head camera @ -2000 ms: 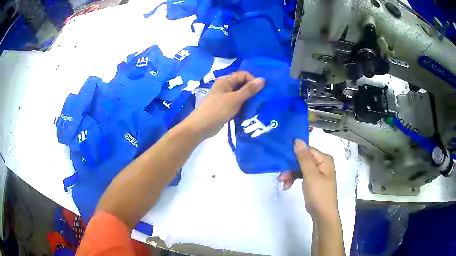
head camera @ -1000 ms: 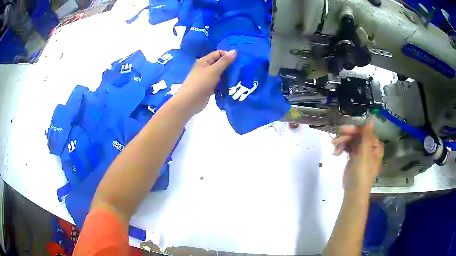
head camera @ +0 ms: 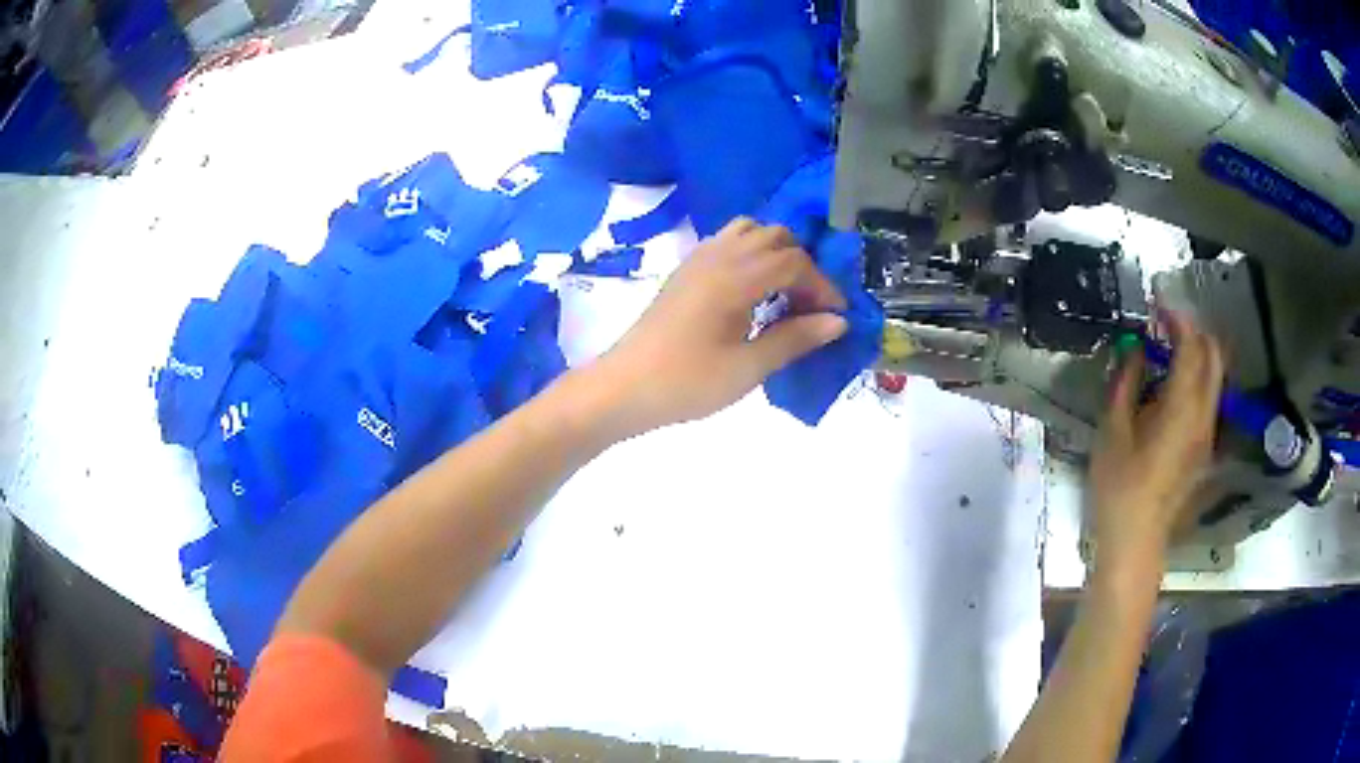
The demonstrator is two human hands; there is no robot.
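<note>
A blue fabric pouch (head camera: 817,373) lies at the needle area of the sewing machine (head camera: 955,291), partly bunched. My left hand (head camera: 746,306) pinches it between thumb and fingers and covers most of its white logo. My right hand (head camera: 1166,425) is at the blue strip (head camera: 1238,410) with a green spot, on the machine's right part. Its fingers are curled around the strip's upper end; whether they grip it is unclear.
A heap of blue pieces with white logos (head camera: 336,358) covers the left of the white table (head camera: 716,596). More blue pieces (head camera: 731,119) lie behind my left hand. The machine head (head camera: 1163,105) overhangs the upper right. A small blue strip (head camera: 419,686) lies at the front edge.
My left hand has moved the pouch against the needle area, and the pouch is now bunched. My right hand has let go of the pouch and moved right to the blue strip on the machine.
</note>
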